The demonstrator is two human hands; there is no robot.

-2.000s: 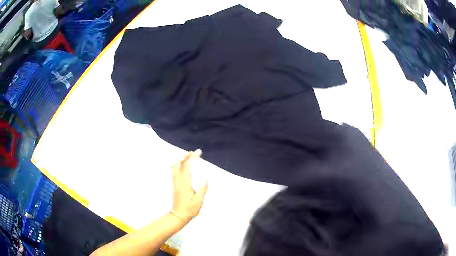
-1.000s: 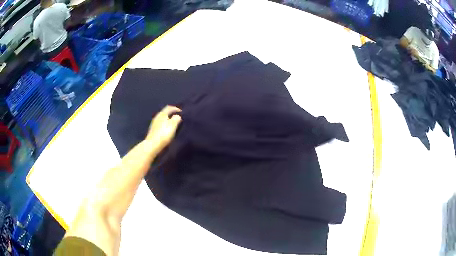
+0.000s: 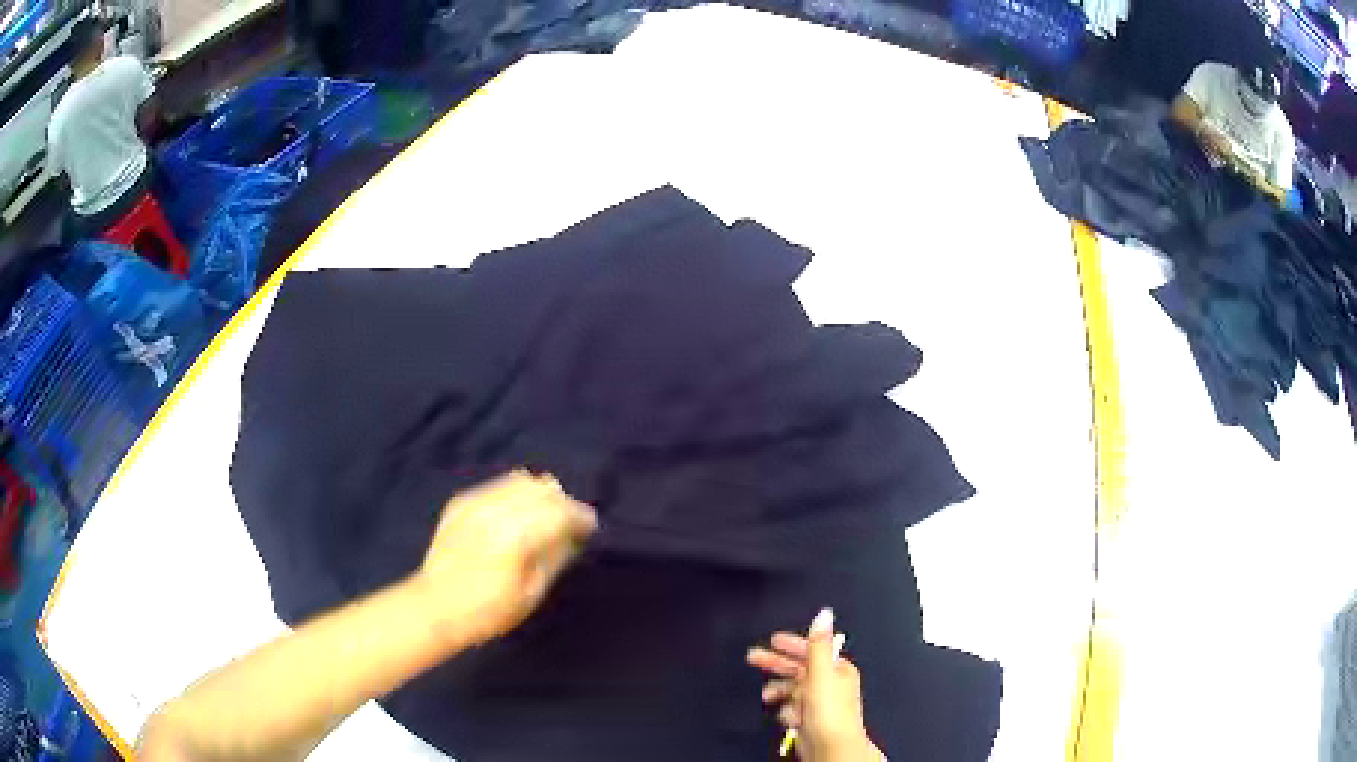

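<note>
A dark garment piece (image 3: 670,387) lies spread and creased on the white table, with tab-like ends jutting to the right. My left hand (image 3: 514,551) is over its lower middle, slightly blurred, fingers closed on a fold of the cloth. My right hand (image 3: 816,692) is at the bottom, over the cloth's lower right part, palm partly up and fingers spread. A thin pale marking pen (image 3: 787,741) with a yellowish end is held in it, mostly hidden by the hand.
Yellow-orange tape (image 3: 1104,447) runs along the white table (image 3: 1012,328). Ragged dark pieces (image 3: 1220,283) lie at the far right, with a person (image 3: 1243,127) behind. Blue crates (image 3: 52,357), a red stool (image 3: 146,235) and another person (image 3: 101,134) are at the left.
My left hand has moved right and lower in view over the cloth. My right hand has come into view with the pen. The cloth's right-hand tabs have shifted and its creases changed.
</note>
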